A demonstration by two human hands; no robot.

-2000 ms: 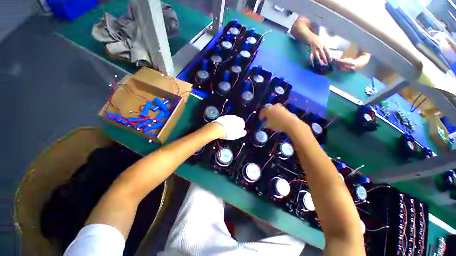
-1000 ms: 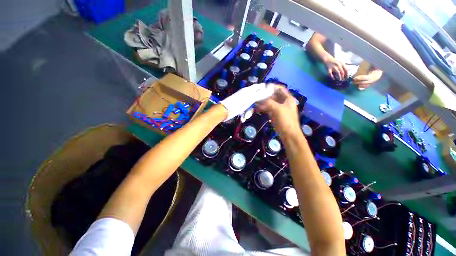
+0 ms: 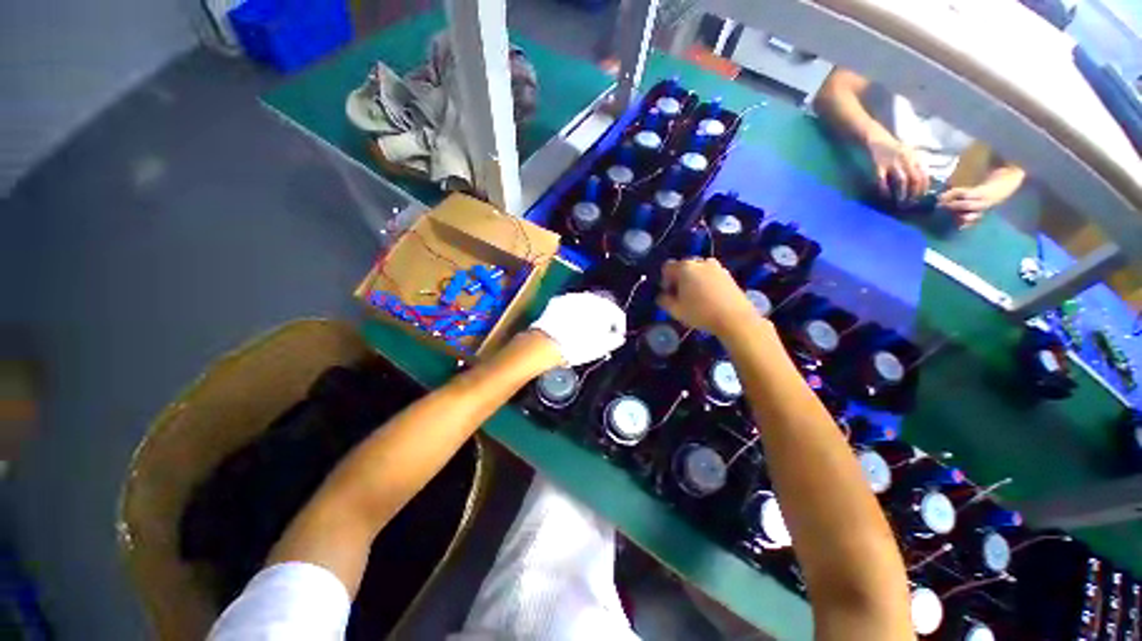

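Note:
Rows of black housings, each with a round silver driver [image 3: 627, 418] and thin red and black leads, lie on the green bench. Blue cells stand beside several drivers. My left hand [image 3: 582, 329], in a white glove, is over the near left housings with its fingers curled. My right hand [image 3: 699, 296], bare, is just right of it with fingers bent down over the housings. What either hand touches is hidden. A brown carton [image 3: 530, 278] of blue cells [image 3: 473, 291] with red leads stands left of my left hand.
A large round carton [image 3: 150, 488] of black parts is at lower left. A metal post [image 3: 482, 107] and shelf frame cross the bench. Another person's hands [image 3: 920, 182] work opposite. Grey cloth [image 3: 407, 115] lies at the back left. A parts tray [image 3: 1105, 601] is at lower right.
My hands met over the housings one second ago; now they are apart, the gloved one nearer and to the left. The view has shifted, moving the bench right in the picture.

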